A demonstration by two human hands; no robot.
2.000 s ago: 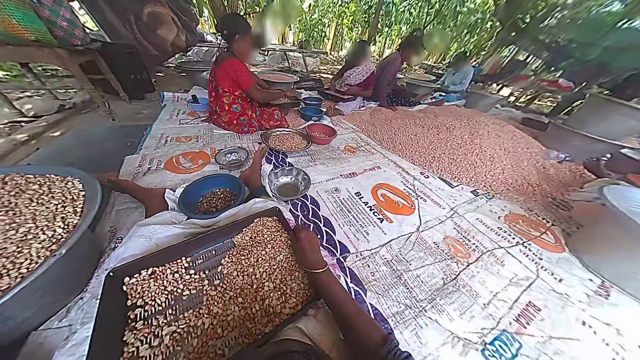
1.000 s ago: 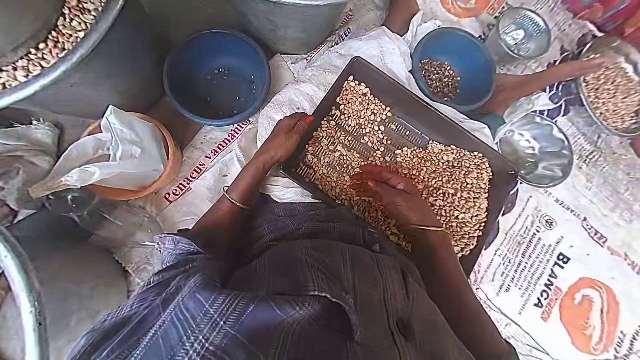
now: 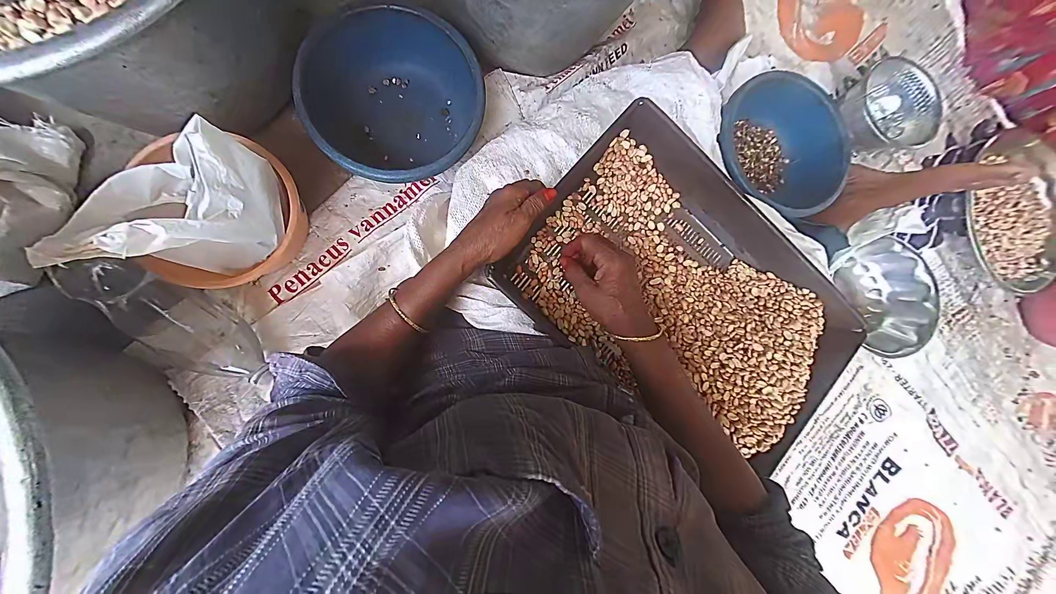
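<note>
A dark rectangular tray with slots (image 3: pixel 742 223) lies tilted across my lap, spread with light brown split nuts or seeds (image 3: pixel 742 346). My left hand (image 3: pixel 516 216) grips the tray's left edge, thumb over the rim. Over the left part of the tray is my right hand (image 3: pixel 606 280), thumb and fingertips drawn together at the kernels; whether a piece is between them cannot be told. Beyond the tray's far edge stands a blue plastic bowl (image 3: pixel 813 107) with small dark bits in it.
Large metal tubs (image 3: pixel 107 437) stand at the left and top. Near them are an orange basin with a white sack (image 3: pixel 293 206) and a blue basin (image 3: pixel 388 91). Metal bowls (image 3: pixel 887 293) lie at the right, by another person's outstretched limb (image 3: pixel 924 181). Printed sacks (image 3: pixel 833 462) cover the ground.
The view has swung steeply down from the wide scene of two seconds ago. Since one second ago my right hand has moved toward the tray's left side, its fingers drawn together; my left hand remains on the edge.
</note>
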